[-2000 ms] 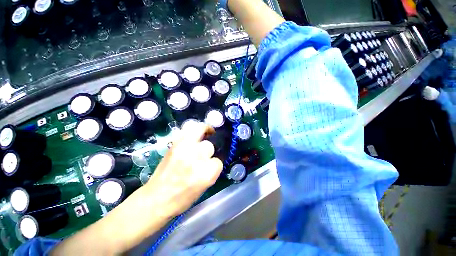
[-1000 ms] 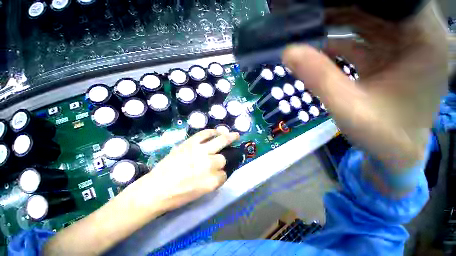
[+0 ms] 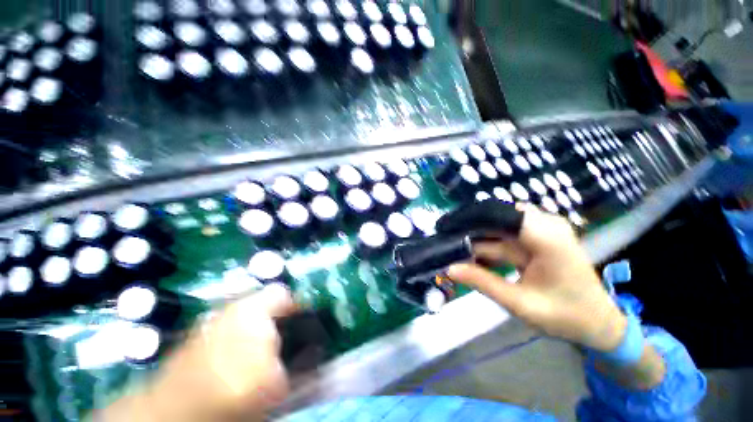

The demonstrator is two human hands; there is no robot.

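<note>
My right hand (image 3: 549, 276) holds a black capacitor (image 3: 431, 252) lying sideways above the near right part of the green circuit board (image 3: 223, 247); black coverings show on its fingers. A pale round top (image 3: 434, 299) and an orange choke coil (image 3: 444, 284) show just below that capacitor. My left hand (image 3: 235, 350) is blurred at the lower left, its fingertips just below a standing capacitor (image 3: 267, 265). A dark shape (image 3: 307, 338) is beside its fingers; whether it is gripped I cannot tell. Pale footprints (image 3: 340, 295) lie between the hands.
A clear tray (image 3: 305, 115) with rows of capacitors lies behind the board. A metal rail (image 3: 388, 350) runs along the near edge. More capacitor groups (image 3: 607, 161) stand along the line at the right. A blue sleeve (image 3: 739, 157) shows at the far right.
The view has shifted and blurred. My right hand has come from the tray, past the camera, down to the board with a capacitor. My left hand has moved left, away from the right-hand capacitor group.
</note>
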